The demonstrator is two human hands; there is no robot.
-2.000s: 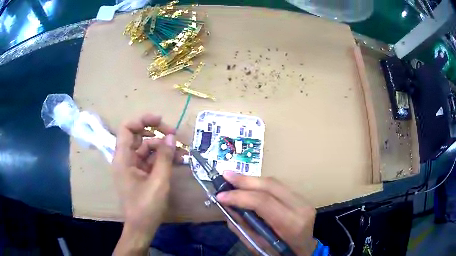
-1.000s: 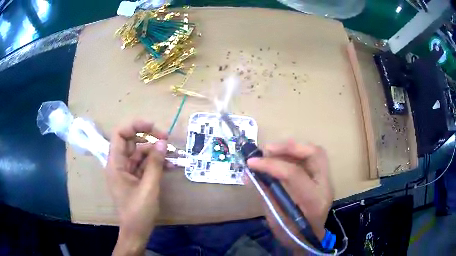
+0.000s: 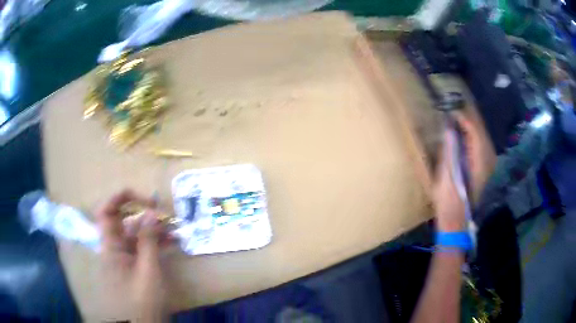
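Observation:
The frame is blurred. My left hand (image 3: 136,230) is closed around a gold brass strip (image 3: 131,213) at the left edge of the white socket housing (image 3: 256,236). The housing lies open side up, with a green circuit board (image 3: 239,207) inside. My right hand (image 3: 466,161), with a blue band at the wrist, is at the right tray and holds the soldering iron (image 3: 456,142) by its handle, its front end at the dark iron stand (image 3: 436,63). The clear plastic bag (image 3: 60,221) lies left of my left hand.
A heap of gold strips and green wires (image 3: 129,98) lies on the cardboard sheet (image 3: 316,126) at the upper left. Dark debris specks lie in the middle. The shallow tray's rim (image 3: 391,104) runs along the right. More gold strips (image 3: 483,303) show at the lower right.
My right hand has moved with the iron from the housing to the stand at the right. The view has turned right. My left hand stays beside the housing with the strip.

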